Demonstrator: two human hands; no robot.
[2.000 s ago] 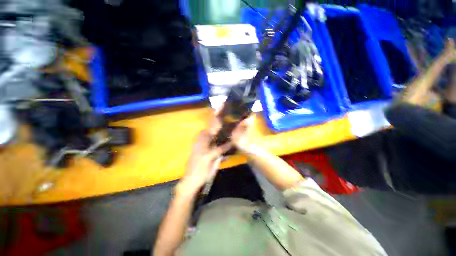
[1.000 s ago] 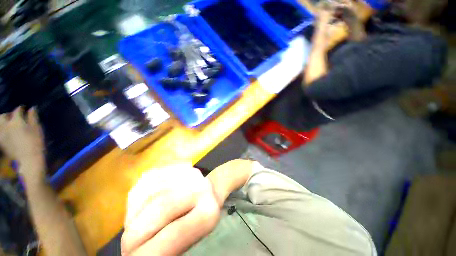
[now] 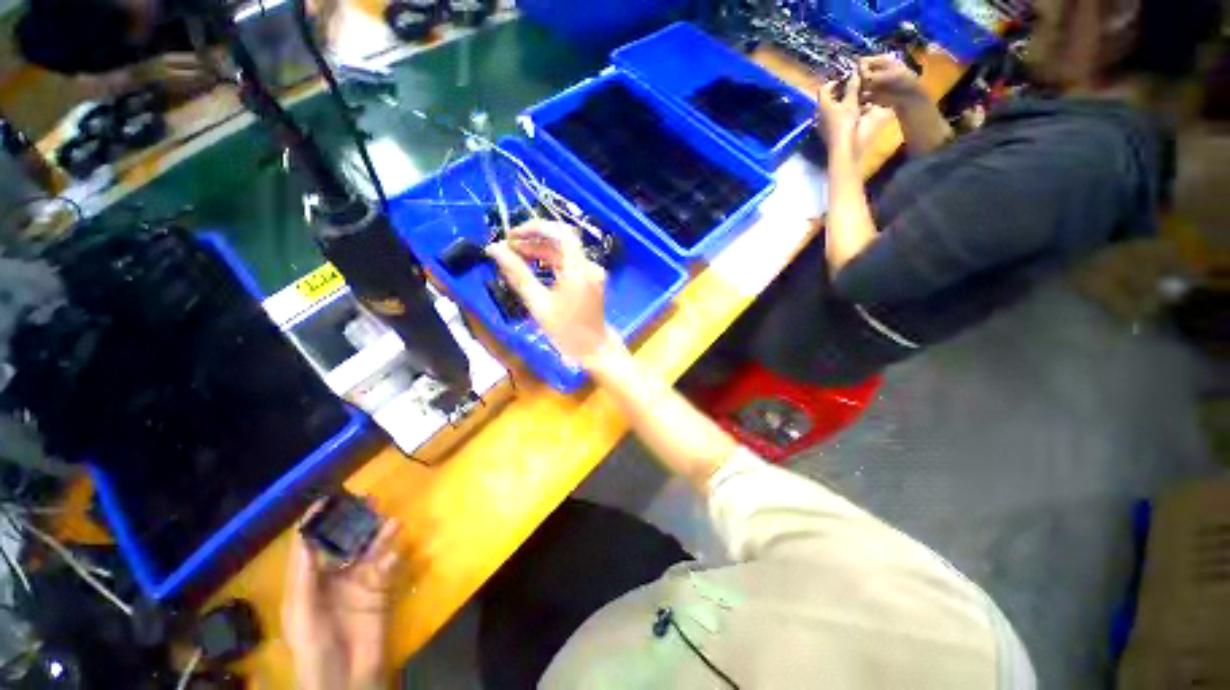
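Observation:
My left hand [image 3: 347, 600] is at the bottom left, over the bench's front part, its fingers around a square black housing [image 3: 343, 527]. My right hand [image 3: 556, 286] is over the blue bin [image 3: 572, 375] right of the feeder. Its fingertips are at the pale leads of the cabled subassemblies [image 3: 519, 202]; a black end [image 3: 463, 256] is beside the fingers. Whether they grip a lead is hard to tell. The black electric screwdriver [image 3: 391, 286] hangs tilted over the white screw feeder [image 3: 321, 329] between my hands.
A large blue bin [image 3: 229, 522] with a dense black mass is left of the feeder. Loose black housings [image 3: 227, 631] lie at lower left. More blue bins [image 3: 653, 165] run right, toward a coworker's arms [image 3: 850, 189]. A red stool [image 3: 789, 411] is below the bench.
The view has turned right since the earliest frame, where both hands were together below the screwdriver. My right hand has moved out over the blue bin; my left hand now shows the housing.

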